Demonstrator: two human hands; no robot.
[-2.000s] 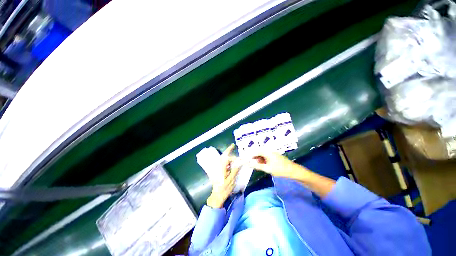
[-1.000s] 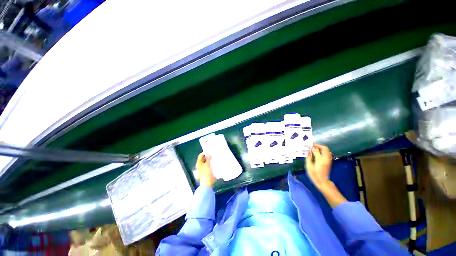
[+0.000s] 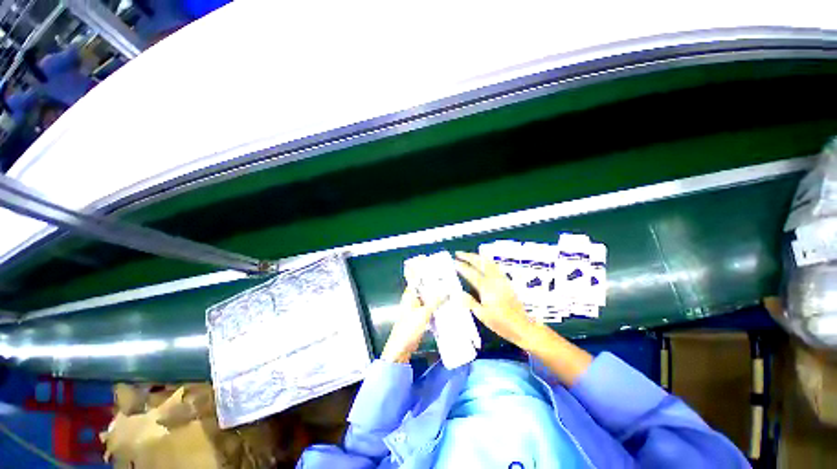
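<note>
A plain white slim box or folded blank [image 3: 451, 316] is between my two hands, just above the near edge of the green ledge. My left hand [image 3: 412, 321] holds it from its left side. My right hand [image 3: 496, 298] touches its upper right side with the fingers; whether it grips is hard to tell. To the right, several small white printed boxes [image 3: 574, 275] with dark pictures lie side by side in an uneven row on the ledge. My right hand partly covers the leftmost of them.
A large wrapped grey-white flat stack [image 3: 289, 339] lies left of my hands. A pale rail [image 3: 633, 200] separates the ledge from the conveyor belt [image 3: 440, 188]. Brown kraft paper [image 3: 170, 426] and a red stool [image 3: 75, 423] are lower left. A clear bag [image 3: 819, 247] and cart [image 3: 711, 389] are right.
My right hand has left the right end of the printed row and moved left to the plain white piece. My left hand has stayed at that piece, which now sits nearer to me.
</note>
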